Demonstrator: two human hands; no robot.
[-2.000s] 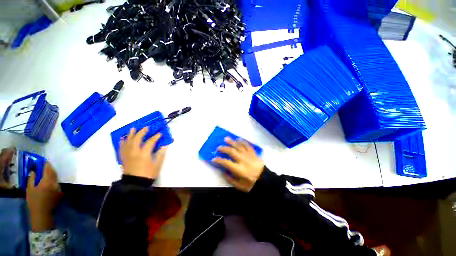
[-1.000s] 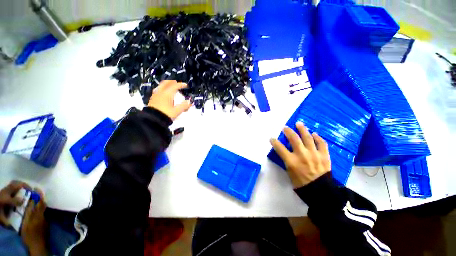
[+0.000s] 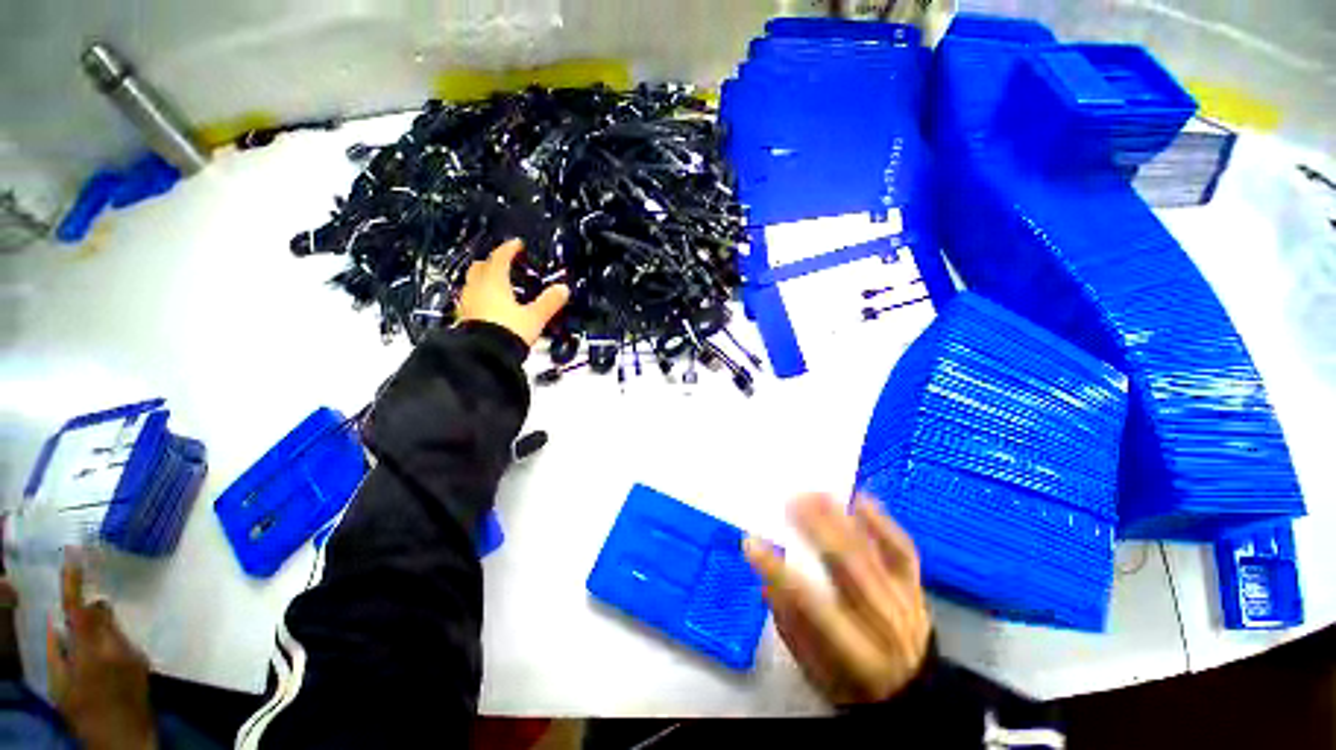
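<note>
An empty blue insert tray (image 3: 681, 574) lies on the white table in front of me. My right hand (image 3: 843, 593) is blurred, fingers spread, at the tray's right edge; it holds nothing that I can see. My left hand (image 3: 506, 298) is at the near edge of the black cable pile (image 3: 542, 198), with thumb and fingers apart around the cables. Whether it grips one cannot be told. A loaded tray (image 3: 298, 491) with dark connectors lies at the left. A second tray (image 3: 491, 533) is mostly hidden under my left sleeve; a black coil (image 3: 529, 444) shows beside it.
Nested stacks of empty trays (image 3: 996, 462) stand at the right, with one tray (image 3: 1257, 576) at their near end. Flat printed cards (image 3: 828, 139) lie at the back. Packed boxes (image 3: 147, 476) stand at the left, near a neighbouring person's hand (image 3: 100, 667).
My right hand has left the tray stack and moved left to the empty tray. My left hand stays at the cable pile, its fingers slightly shifted. The neighbour's hand has moved up towards the packed boxes.
</note>
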